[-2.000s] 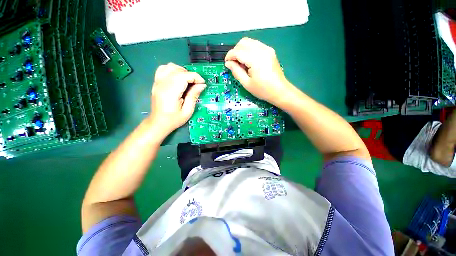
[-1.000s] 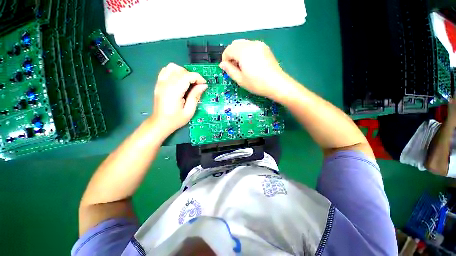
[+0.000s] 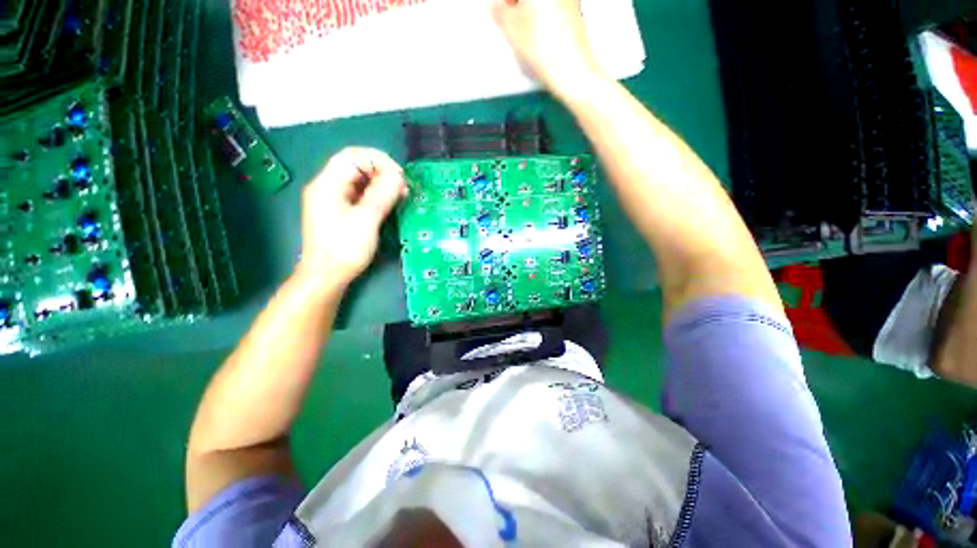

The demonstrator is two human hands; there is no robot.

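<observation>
The green circuit board panel (image 3: 504,241), dotted with blue and black parts, lies on the black board holder (image 3: 477,138) in front of me. My left hand (image 3: 351,209) is at the panel's upper left corner, fingertips pinched together; whether something small is between them cannot be seen. My right hand (image 3: 544,37) is over the white component sheet (image 3: 429,75) beyond the panel, cut off by the top edge, its fingertips hardly visible. Rows of red parts or marks cover the sheet's far left part.
Stacked green boards (image 3: 80,230) lean at the left, with a small separate board (image 3: 250,147) beside them. Black ribbed spare holders (image 3: 825,118) stand at the right. Another person's arm (image 3: 957,321) and a red stool (image 3: 820,310) show at right.
My right hand has left the panel and moved up and away onto the white sheet. My left hand has shifted slightly left, off the panel's parts to its corner.
</observation>
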